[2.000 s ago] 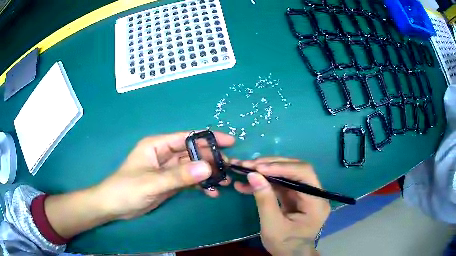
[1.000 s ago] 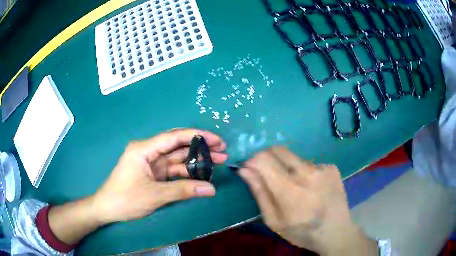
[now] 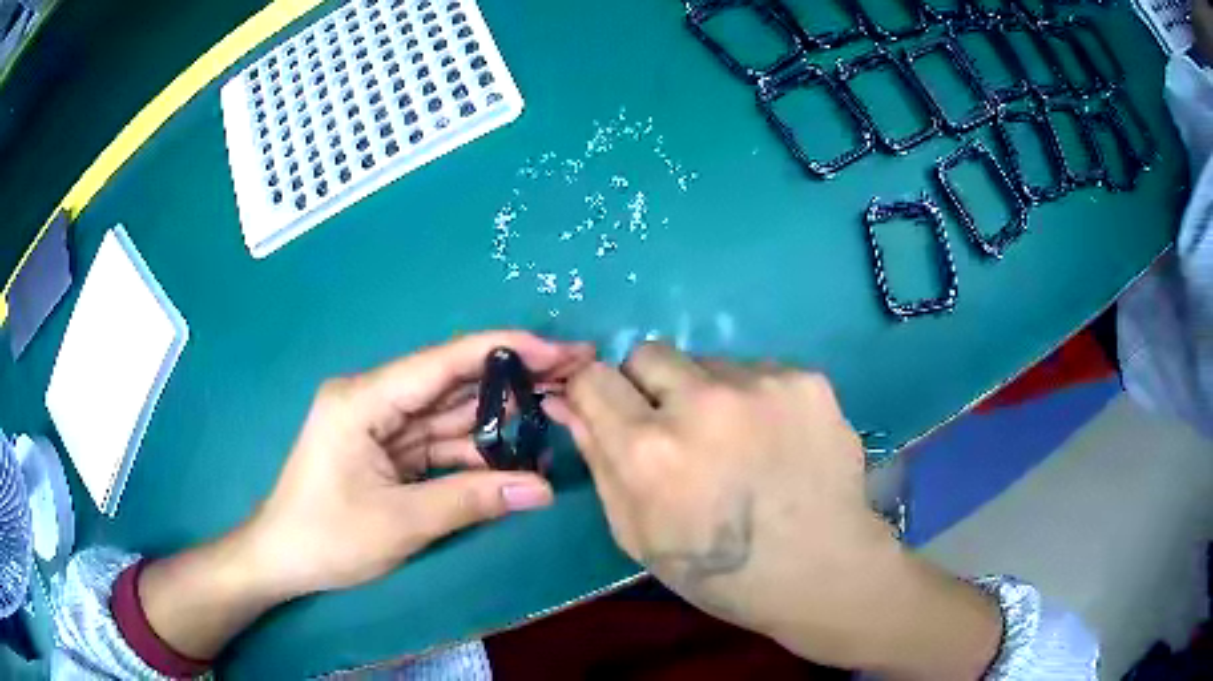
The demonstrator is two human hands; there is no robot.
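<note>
My left hand (image 3: 386, 459) holds a black watch case frame (image 3: 511, 419) between fingers and thumb, above the green bench top. The frame is seen nearly edge-on, tilted. My right hand (image 3: 745, 486) is beside it, its thumb and index fingertips close to the frame's right side. The back of the hand faces up and hides most of its fingers; whether it grips a tool or part cannot be told. Tiny whitish parts (image 3: 596, 206) lie scattered in a loose patch beyond the hands.
A white grid tray (image 3: 366, 113) with dark parts stands at upper left. A plain white flat tray (image 3: 117, 366) and a grey flat rectangle (image 3: 40, 286) lie left. Rows of black frames (image 3: 911, 260) lie at upper right. A fan (image 3: 13, 526) is at the left edge, a person's sleeve (image 3: 1171, 306) at right.
The held frame has turned from face-on to nearly edge-on. My right hand has rolled over and moved left to the frame; the black tweezers no longer show. The view has shifted.
</note>
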